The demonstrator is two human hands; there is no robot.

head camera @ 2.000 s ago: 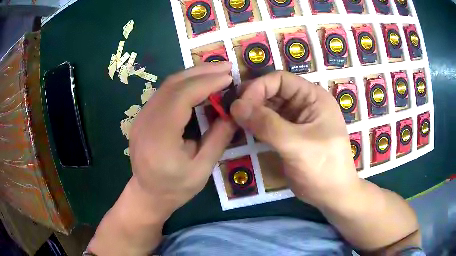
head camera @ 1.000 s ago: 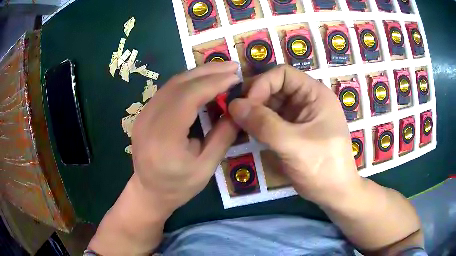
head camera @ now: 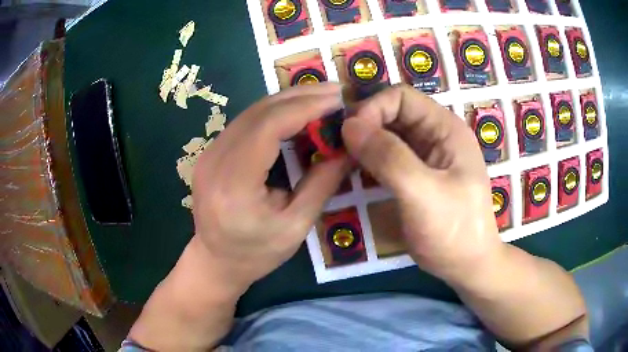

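My left hand (head camera: 258, 182) holds a small red-and-black unit (head camera: 323, 134) between its thumb and fingers, above the left part of the tray. The fingers cover much of the unit. My right hand (head camera: 420, 165) has its thumb and index finger pinched together at the unit's right edge; whether a small piece is between them is hidden. The white foam tray (head camera: 358, 273) holds red units with black rings and gold discs (head camera: 342, 237), one per pocket. One pocket (head camera: 387, 227) in the front row shows plain brown, partly behind my right hand.
Cream scraps (head camera: 195, 161) lie on the dark green surface left of the tray. A black phone (head camera: 102, 151) lies further left. A taped carton (head camera: 34, 172) stands at the left edge. The wearer's blue-grey clothing (head camera: 358, 326) is at the bottom.
The whole view has shifted slightly, so things sit a little further right. The unit has turned slightly in my left hand. Both hands remain together at it.
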